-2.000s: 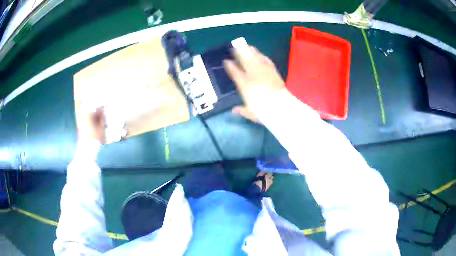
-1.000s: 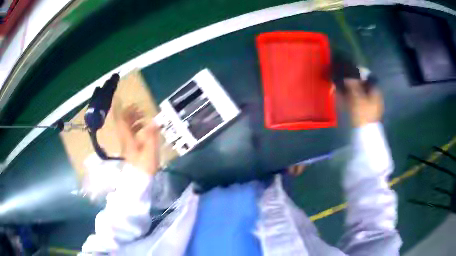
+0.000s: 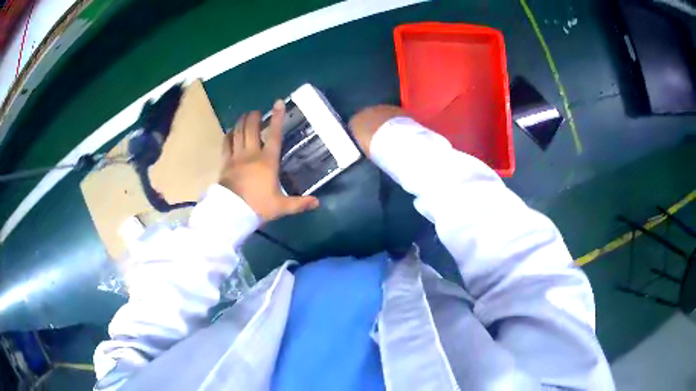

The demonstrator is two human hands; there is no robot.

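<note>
The white device housing (image 3: 330, 126) with a dark opening lies on the green bench in front of me. My left hand (image 3: 256, 164) lies spread over its left end, fingers apart. My right hand (image 3: 374, 126) is at its right side, partly hidden by the sleeve; I cannot tell if its fingers hold anything. The black electric screwdriver (image 3: 156, 130) hangs on its line over the cardboard sheet (image 3: 200, 114), left of the housing. A small glossy black panel (image 3: 536, 111) lies right of the red bin.
The red bin (image 3: 456, 84) stands right of the housing, close to my right hand. A large dark rectangle (image 3: 660, 61) lies at the far right. A clear plastic bag (image 3: 238, 281) shows by my left sleeve. The black cord runs near my left forearm.
My right hand has moved left from the black panel beside the bin to the housing. The panel now lies on the bench. My left hand has moved right onto the housing.
</note>
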